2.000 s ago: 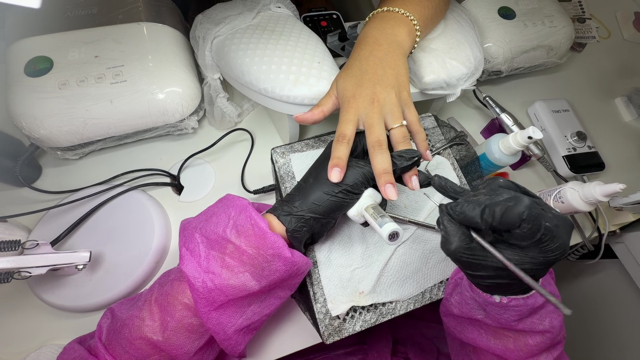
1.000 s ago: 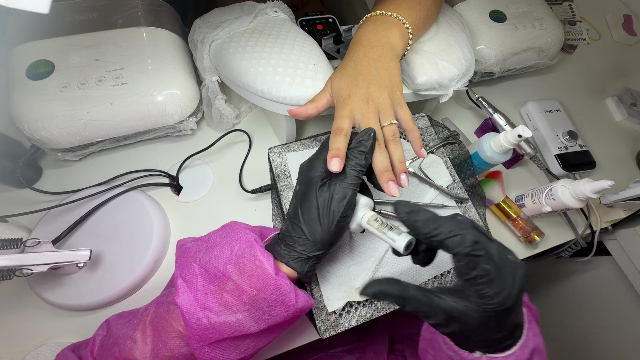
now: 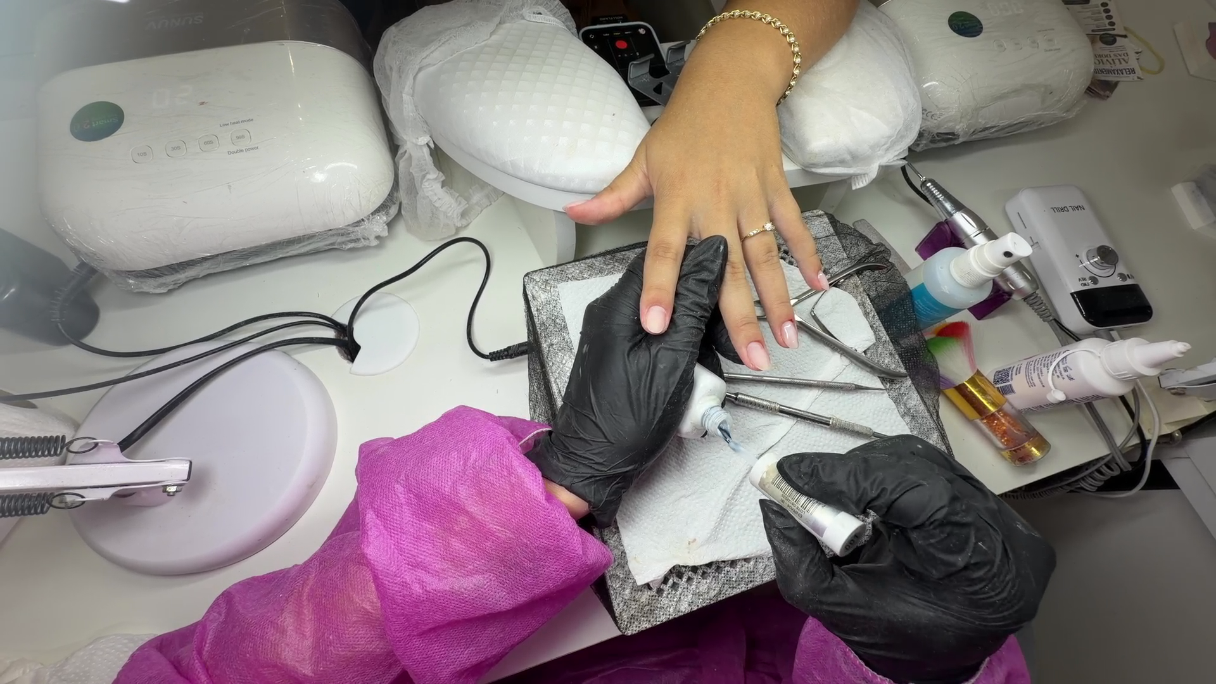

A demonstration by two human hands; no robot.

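Observation:
My left hand [image 3: 632, 375], in a black glove, holds a small white bottle [image 3: 701, 404] by its body; the neck is uncovered, with bluish stuff at its mouth. Its thumb rests between the fingers of another person's hand [image 3: 717, 180], which lies palm down with pale pink nails, a ring and a bracelet. Between thumb and fingers of my gloved right hand [image 3: 902, 541] is the white cap [image 3: 807, 503], apart from the bottle. Two metal tools [image 3: 807, 413] and metal nippers [image 3: 845, 347] lie on a white paper towel [image 3: 703, 522] over a grey glittery box.
Wrapped white nail lamps [image 3: 214, 161] stand at the back left and right, beside a padded armrest [image 3: 541, 104]. On the right are a nail drill unit [image 3: 1078, 256], a blue spray bottle [image 3: 959, 275], a dropper bottle [image 3: 1083, 370] and a brush [image 3: 988, 404]. Black cables [image 3: 446, 247] cross the left.
The metal tool that my right hand held earliest now lies on the towel. The cap has come off the bottle and moved right and down in my right hand.

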